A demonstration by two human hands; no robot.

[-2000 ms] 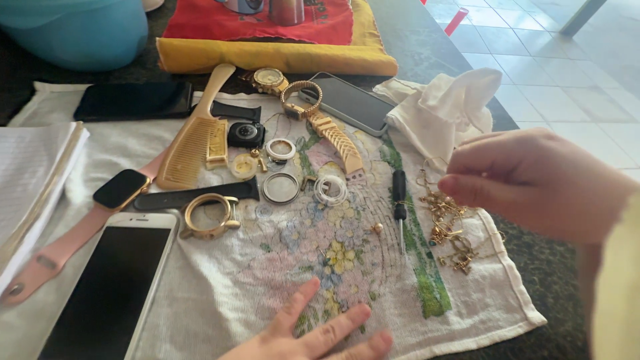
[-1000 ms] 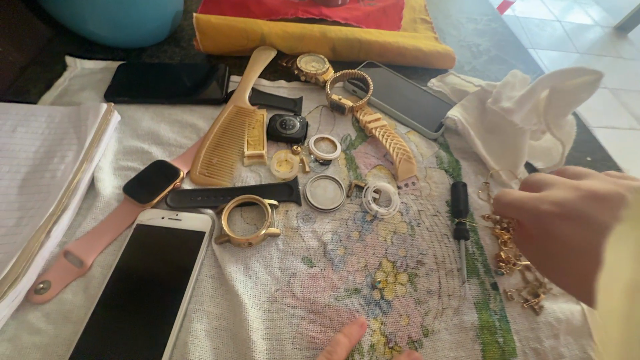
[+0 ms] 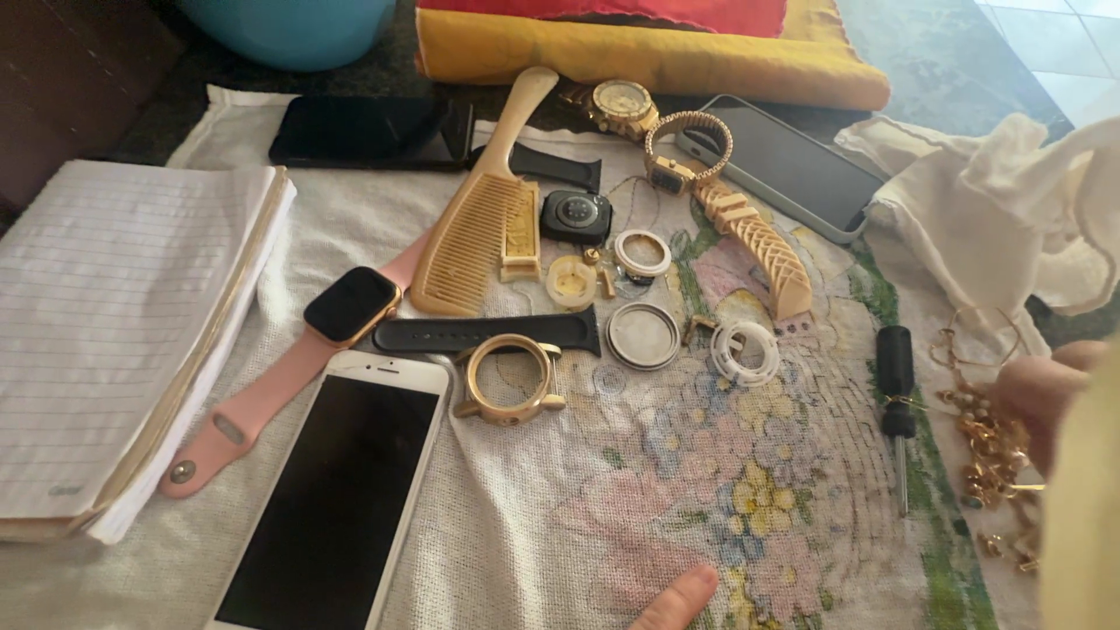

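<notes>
At the right edge my right hand [image 3: 1046, 398] is over a pile of gold-coloured jewelry [image 3: 984, 437], partly hidden by a pale yellow sleeve; its grip cannot be made out. Only one finger of my left hand [image 3: 682, 599] shows, resting on the flower-painted cloth [image 3: 665, 472]. Between the hands lies a small black-handled screwdriver [image 3: 895, 376]. Farther back are a gold watch case [image 3: 510, 381], a metal ring [image 3: 643, 336], a white plastic ring [image 3: 744, 353], a gold braided watch strap [image 3: 761, 249], a gold expansion-band watch [image 3: 689, 153] and a round gold watch [image 3: 623, 105].
A white phone [image 3: 332, 499], a pink-strapped smartwatch [image 3: 352, 304], a comb [image 3: 472, 236] and a lined notebook [image 3: 131, 332] lie left. Behind are a black phone [image 3: 372, 131], a grey-cased phone [image 3: 787, 166], a rolled yellow cloth [image 3: 647, 57] and a blue container [image 3: 293, 31]. A crumpled white cloth [image 3: 989, 192] is right.
My right hand has come down from above the jewelry to the pile. My left hand, spread on the cloth earlier, is now mostly out of view. The view has moved closer.
</notes>
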